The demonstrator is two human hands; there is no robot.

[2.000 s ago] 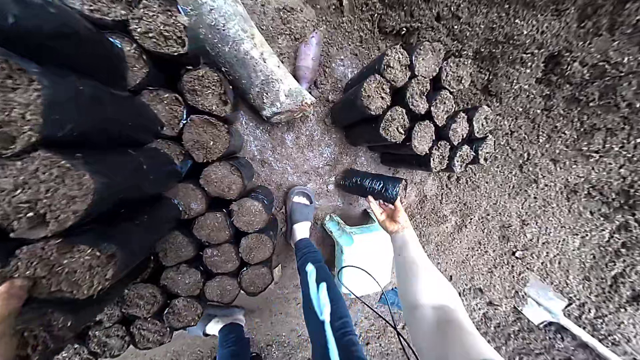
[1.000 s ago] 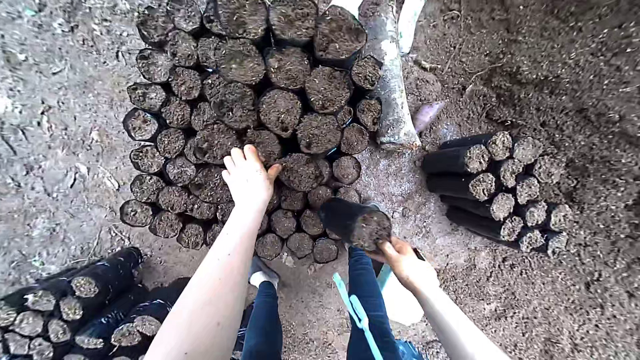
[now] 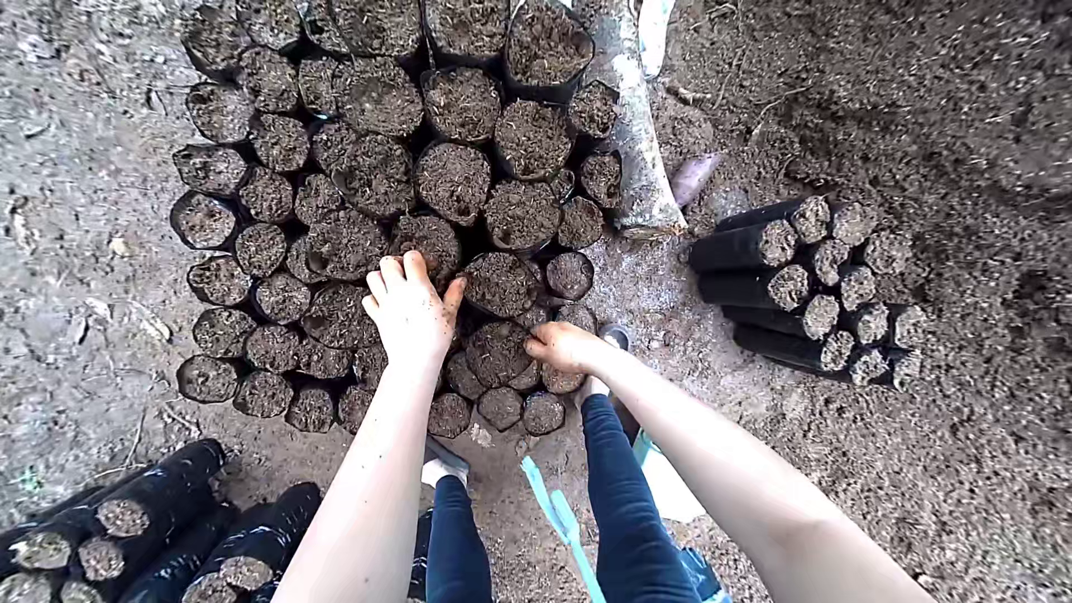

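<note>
Many black plastic grow bags filled with soil stand upright in a packed block below me. My left hand [image 3: 414,310] rests with spread fingers on the soil tops near a wide bag [image 3: 425,243], holding nothing that I can see. On the right side of the block my right hand [image 3: 563,345] has its fingers bent at the rim of a soil-filled bag [image 3: 497,353], gripping its edge. That bag sits among narrower bags [image 3: 544,414] and beside another wide one [image 3: 500,285]. Its lower part is hidden.
A stack of filled bags [image 3: 745,289] lies on its side at the right. More filled bags [image 3: 159,494] lie at the lower left. A log [image 3: 641,142] and a purplish object [image 3: 693,178] are beyond the block. My feet [image 3: 444,461] stand at its near edge.
The view has swung left since the oldest frame. My right hand has carried a filled bag from the bare ground to the block, where it now stands upright. My left hand stays over the block.
</note>
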